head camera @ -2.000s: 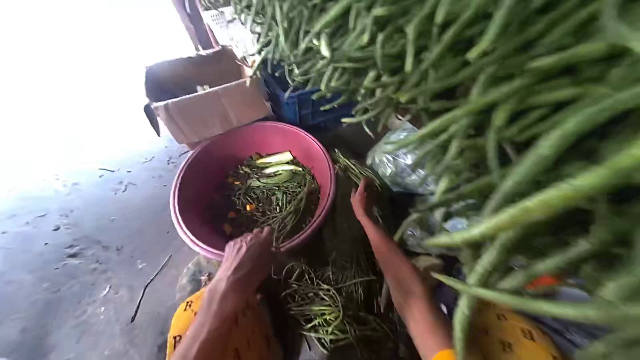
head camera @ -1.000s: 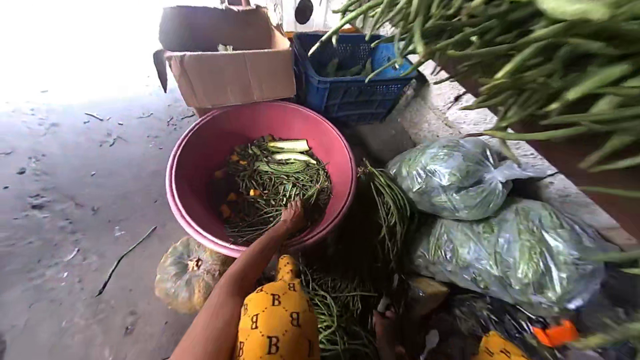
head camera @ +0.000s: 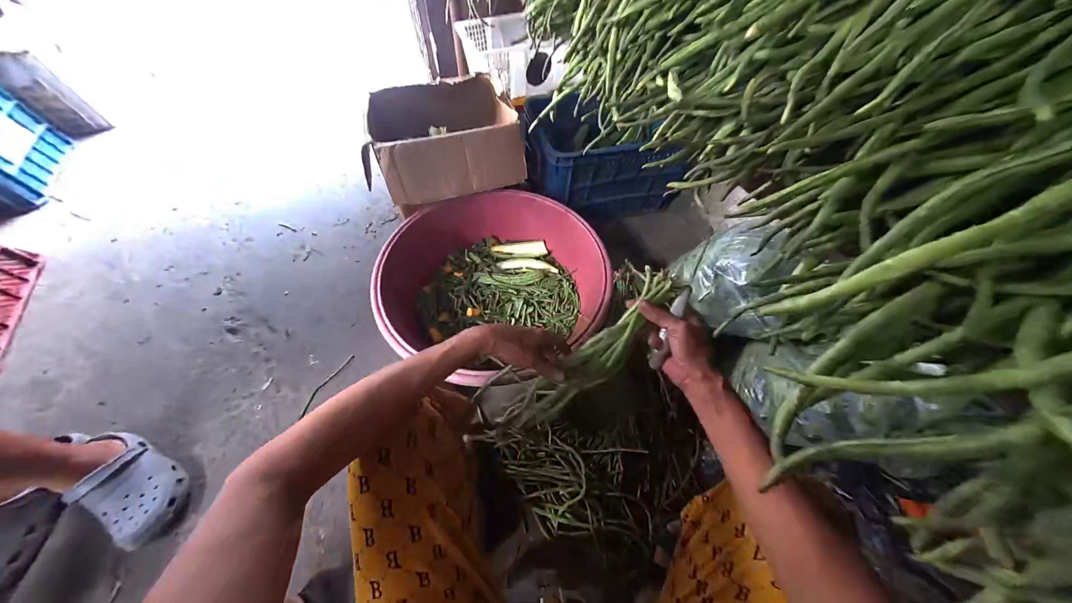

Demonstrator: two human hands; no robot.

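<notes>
My left hand (head camera: 523,347) is at the near right rim of a pink plastic tub (head camera: 490,213), with its fingers on the lower part of a bunch of long green beans (head camera: 607,352). On the right, my right hand (head camera: 680,342) holds a small knife (head camera: 670,328), its fingers against the bunch's upper end. Cut green pieces (head camera: 519,297), orange bits and two pale strips lie in the tub. Between my knees is a heap of loose long beans (head camera: 569,477). Whether the right fingers also grip the bunch is hard to tell.
A cardboard box (head camera: 452,163) and a blue crate (head camera: 603,176) stand behind the tub. A large pile of long green beans (head camera: 837,126) fills the right, above filled plastic bags (head camera: 737,272). At the left are a person's foot in a grey clog (head camera: 138,494) and a red crate (head camera: 15,289).
My left hand has moved out of the tub onto a bunch of beans. My right hand has risen from low beside the heap to the bunch. The view has swung, and a person's foot now shows.
</notes>
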